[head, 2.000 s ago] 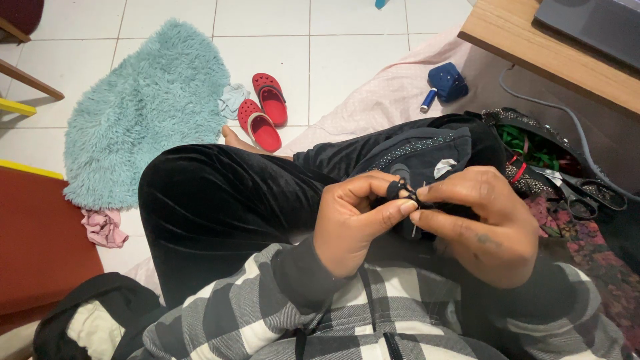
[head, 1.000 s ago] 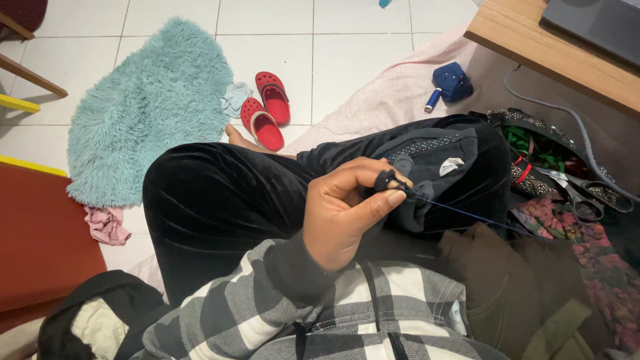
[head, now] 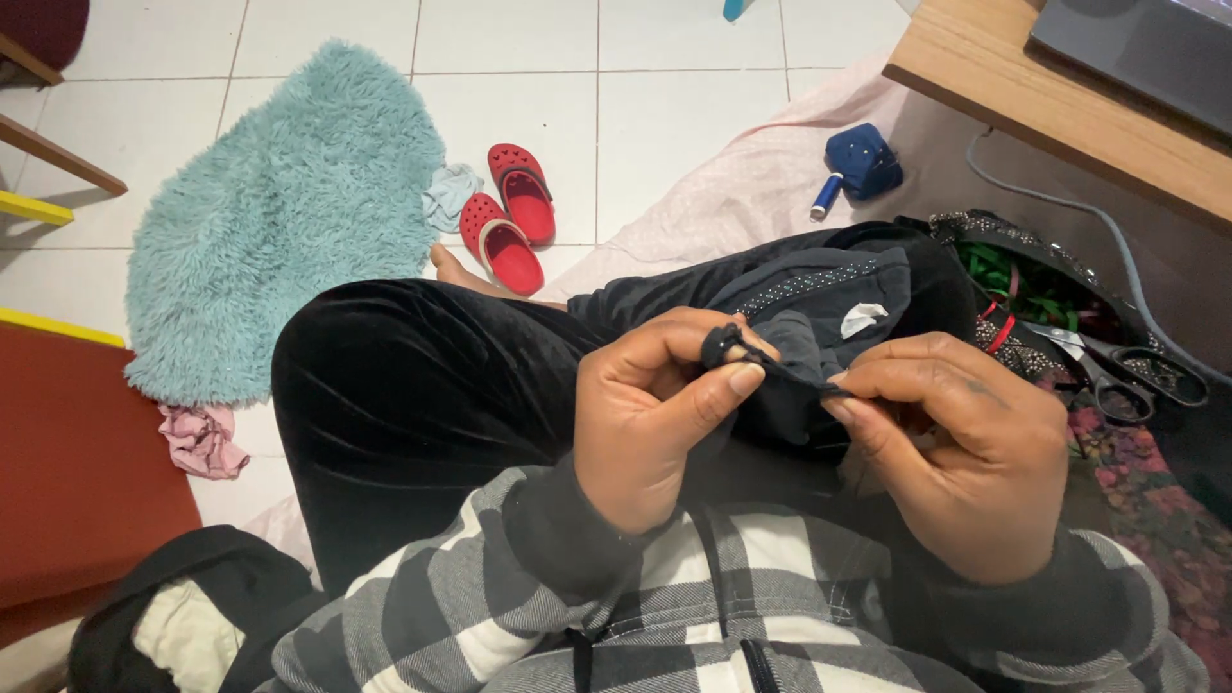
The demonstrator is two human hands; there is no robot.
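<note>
Between thumb and forefinger, my left hand [head: 664, 409] pinches a bunched edge of a dark garment [head: 813, 279] that lies over my lap. My right hand [head: 948, 443] grips the cloth a short way to the right, with the fabric stretched between both hands. No needle can be made out. The garment has a dotted band and a white label. A spool of blue thread [head: 826, 195] lies on the pale pink cloth, touching a dark blue pincushion-like bundle [head: 863, 161]. Scissors with black handles [head: 1097, 371] rest at the right on an open dark beaded bag [head: 1059, 252].
A wooden table [head: 1059, 111] juts in at the upper right, with a grey cable [head: 1088, 207] below it. Red clogs [head: 505, 250] and a fluffy turquoise rug [head: 289, 231] are on the tiled floor. A red-brown seat [head: 77, 462] stands at the left.
One second ago my right hand was away from the cloth, blurred at the lower right, with a blue thread running from the garment; now it is back at the cloth beside my left hand.
</note>
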